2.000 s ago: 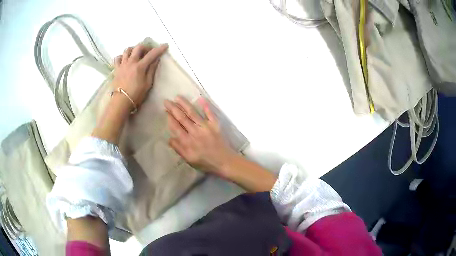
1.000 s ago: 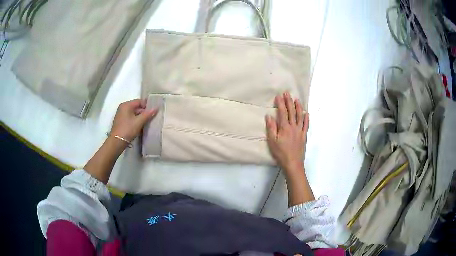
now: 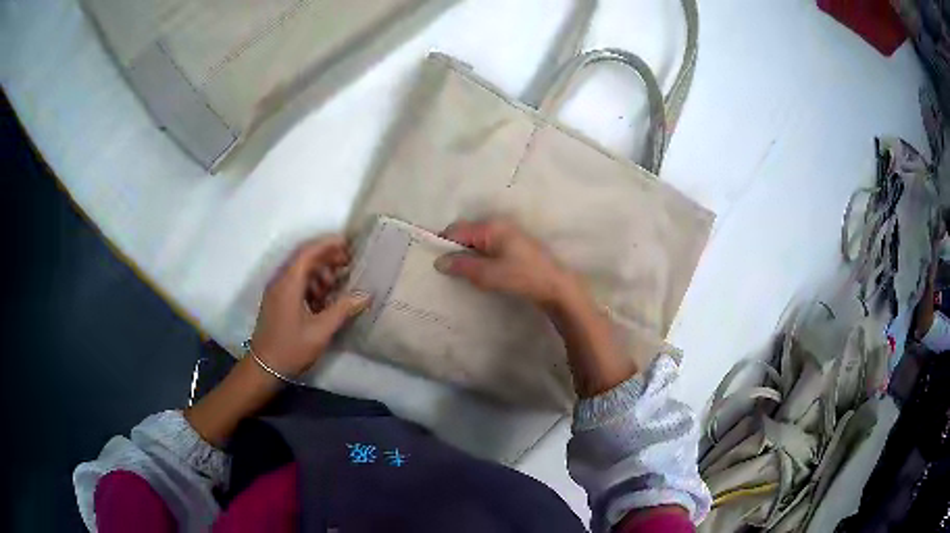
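Observation:
A beige tote bag lies tilted on the white table, its handles towards the upper right. Its bottom gusset is folded up over the body, with a grey-taupe corner patch at its left end. My left hand pinches the bag's left edge at the patch, thumb on top. My right hand pinches the upper edge of the folded gusset just right of the patch, thumb and fingers close together. Part of the gusset is hidden under my right forearm.
A folded bag stack lies at the upper left. A crumpled pile of bags with a yellow strip lies at the lower right, with more straps beyond. A red object is at the far right. The curved table edge runs along the left.
The bag now appears turned clockwise. My right hand has moved from lying flat at the gusset's right end to pinching its upper edge near the left patch. My left hand stays at the left edge.

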